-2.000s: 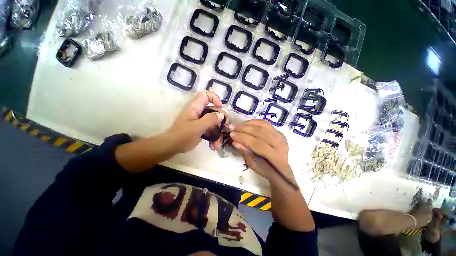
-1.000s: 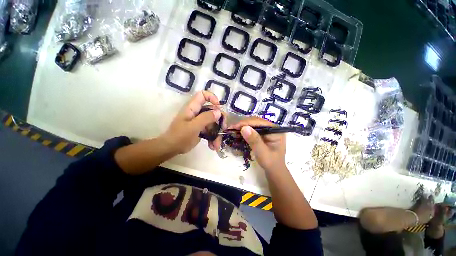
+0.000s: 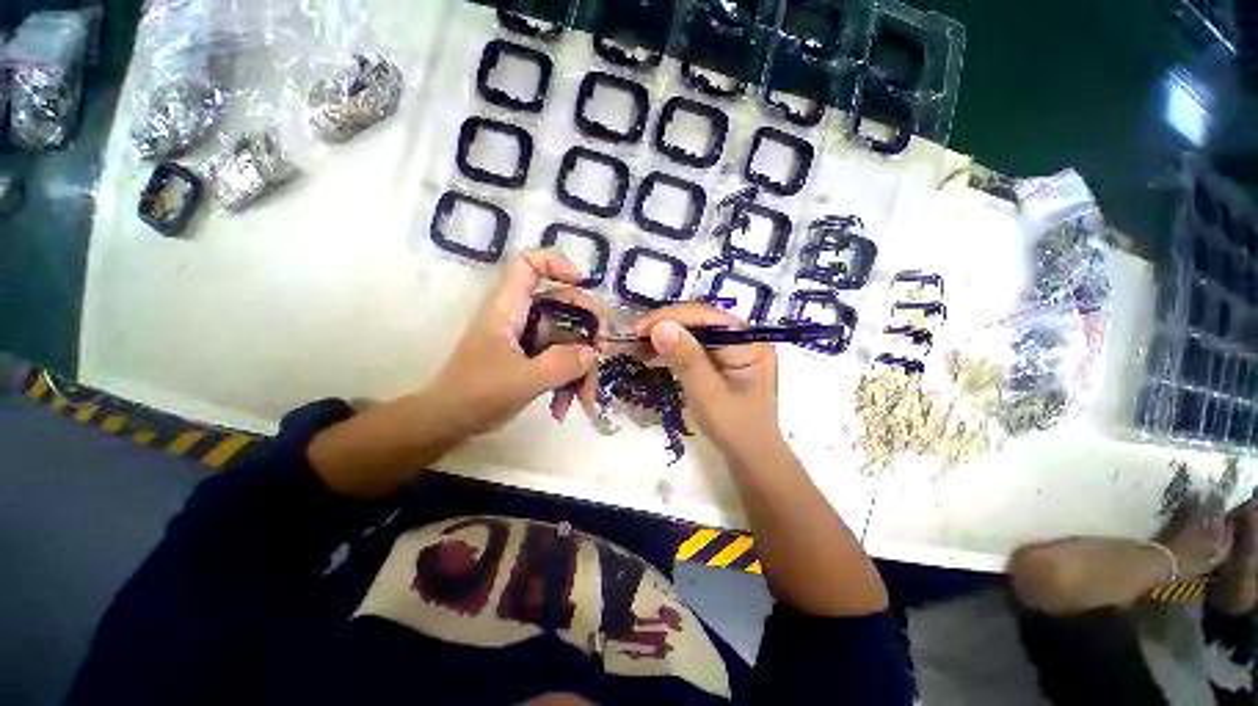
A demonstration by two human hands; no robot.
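Observation:
My left hand (image 3: 513, 348) holds a black square frame (image 3: 541, 315) between thumb and fingers, over the white bench. My right hand (image 3: 717, 379) holds a slim dark pen-like tool (image 3: 766, 334) level, its narrow tip pointing left at the frame's right side. Whether the tip touches the frame is too small to tell. A heap of small black parts (image 3: 646, 393) lies on the bench just below and between the hands. Rows of black frames (image 3: 593, 182) lie in a clear tray beyond my hands. Small black parts lie over some frames at the tray's right.
Short black strips (image 3: 911, 320) and a pale pile of small parts (image 3: 911, 414) lie right of the tray. Clear bags (image 3: 1055, 345) are beyond them. Bags of metal parts (image 3: 352, 97) and a single frame (image 3: 170, 199) are upper left. Another person's forearm (image 3: 1090, 572) is lower right.
The tool, earlier slanting down along my right hand, has swung up to level. The held frame has turned so its opening shows more. The whole view has shifted slightly.

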